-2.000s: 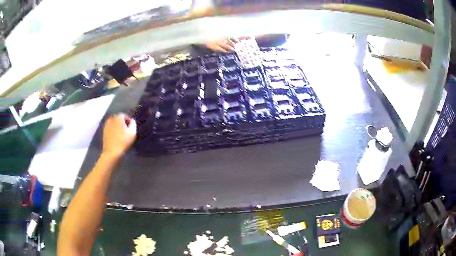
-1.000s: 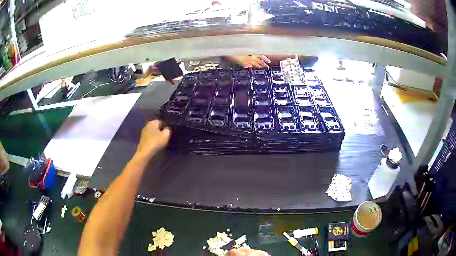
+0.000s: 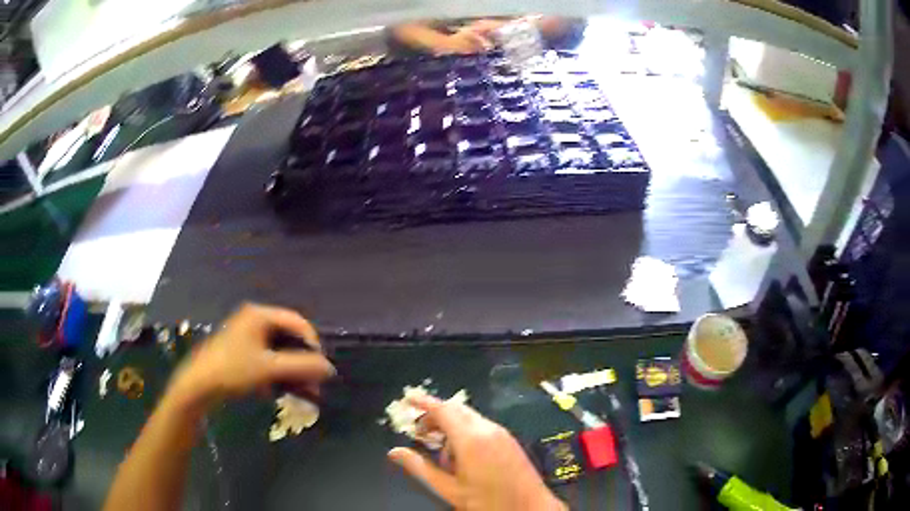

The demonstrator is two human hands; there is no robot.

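My left hand (image 3: 254, 354) is left of centre above the green mat, blurred, fingers curled around a small black part, likely a housing (image 3: 292, 344), mostly hidden by the fingers. A smaller pile of pale pieces (image 3: 293, 417) lies just below it. My right hand (image 3: 479, 461) reaches in from the bottom edge. Its fingertips touch the larger pile of tiny white pieces (image 3: 401, 411), with thumb and forefinger apart. No held piece can be made out.
Stacked black blister trays (image 3: 469, 190) stand behind on the ridged surface (image 3: 449, 279). Right: red block (image 3: 599, 446), black cards (image 3: 659, 374), round tub (image 3: 714, 349), white bottle (image 3: 743, 264), green tool (image 3: 748, 495). Another person's hands (image 3: 454, 38) are behind the trays, under the shelf.
My left hand has moved from the trays' left corner down to the mat, now with the black part. My right hand has come further into view over the white pile.
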